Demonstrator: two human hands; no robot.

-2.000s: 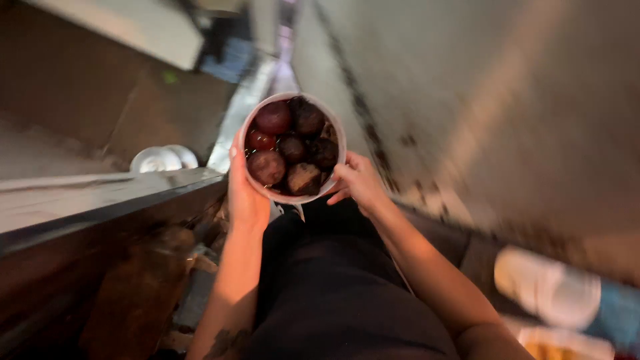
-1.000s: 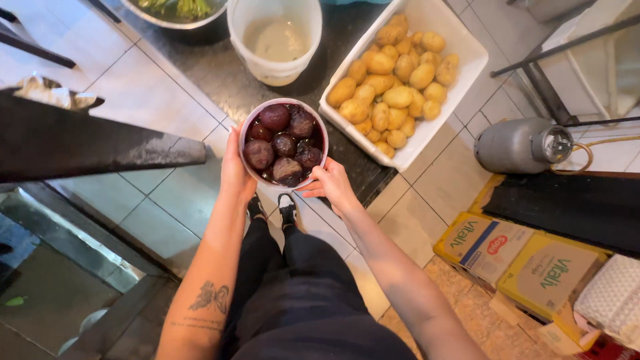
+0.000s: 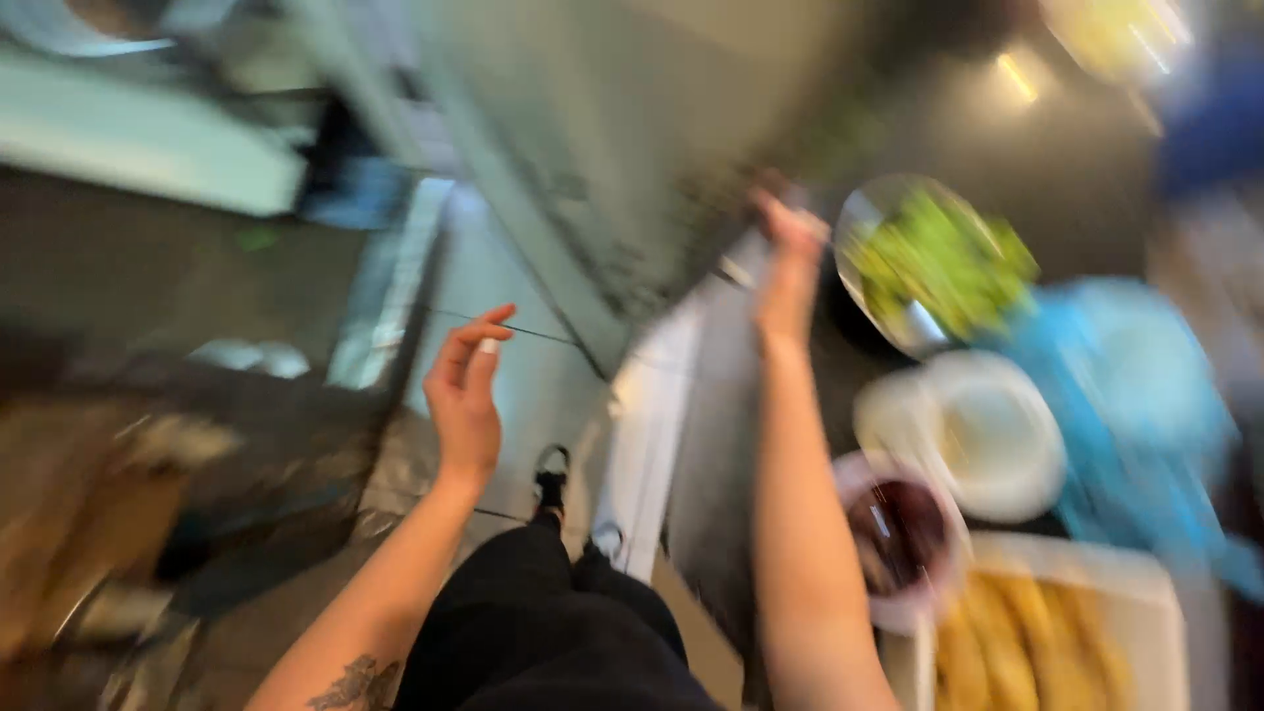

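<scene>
My left hand (image 3: 466, 390) hangs above the tiled floor with its fingers apart and nothing in it. Reaching forward over the edge of the dark counter, my right hand (image 3: 790, 227) is blurred; whether its fingers touch anything cannot be told. Beside my right forearm stands a round tub of dark red round vegetables (image 3: 897, 538), clear of both hands. A metal bowl of green vegetables (image 3: 938, 262) is just right of my right hand. Behind the tub is a white plastic bucket (image 3: 997, 434), and nearer me a white tray (image 3: 1165, 602) holds yellow potatoes (image 3: 1027, 642).
A blue plastic bag or cloth (image 3: 1126, 395) lies on the counter (image 3: 711, 504) at the right. Dark shelving or equipment (image 3: 267, 474) stands on my left, with pale round items on it. A walkway of floor tiles (image 3: 513, 395) runs ahead between them. Much is motion-blurred.
Both hands have let go of the tub, which now stands at the right by the potato tray. My hands are apart, the right one farther forward. The view has turned strongly.
</scene>
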